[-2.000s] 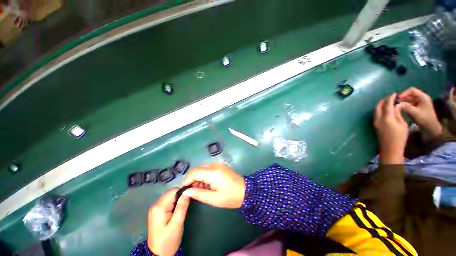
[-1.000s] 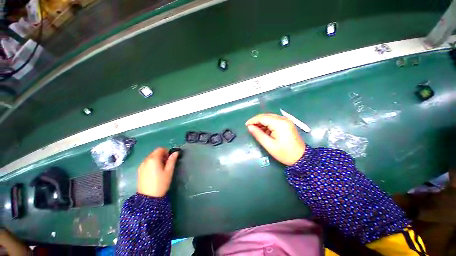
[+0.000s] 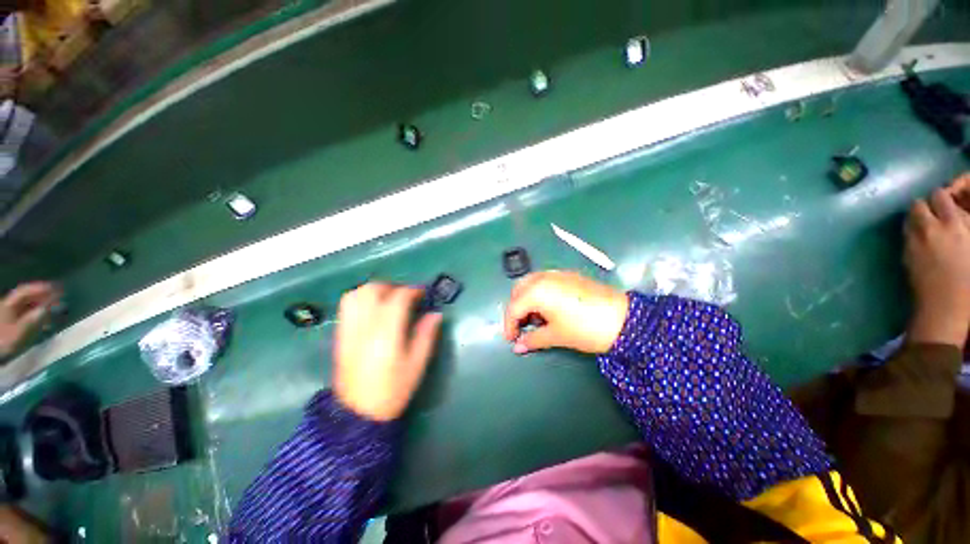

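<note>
My left hand (image 3: 378, 349), slightly blurred, is over the housing row, palm down. Its fingertips are beside a black square housing (image 3: 445, 288); whether they touch or grip it is unclear, and the rest of the row is hidden. My right hand (image 3: 566, 310) is to the right with fingers pinched around a tiny dark piece (image 3: 531, 321), mostly hidden. Another black housing (image 3: 516, 261) lies just above my right hand. A part-assembled unit (image 3: 305, 313), black with some green, lies left of my left hand.
A white pointed stick (image 3: 583, 247) and clear film (image 3: 686, 278) lie right. A clear bag (image 3: 181, 349), black pouch (image 3: 64, 436) and dark tray (image 3: 144, 430) lie left. Units sit on the belt (image 3: 319, 159) beyond the white rail (image 3: 468, 189). Other people's hands show at both sides.
My left hand has let go of the black unit, which now lies to its left, and has moved right over the row. My right hand has moved down beside the single housing. The view has shifted.
</note>
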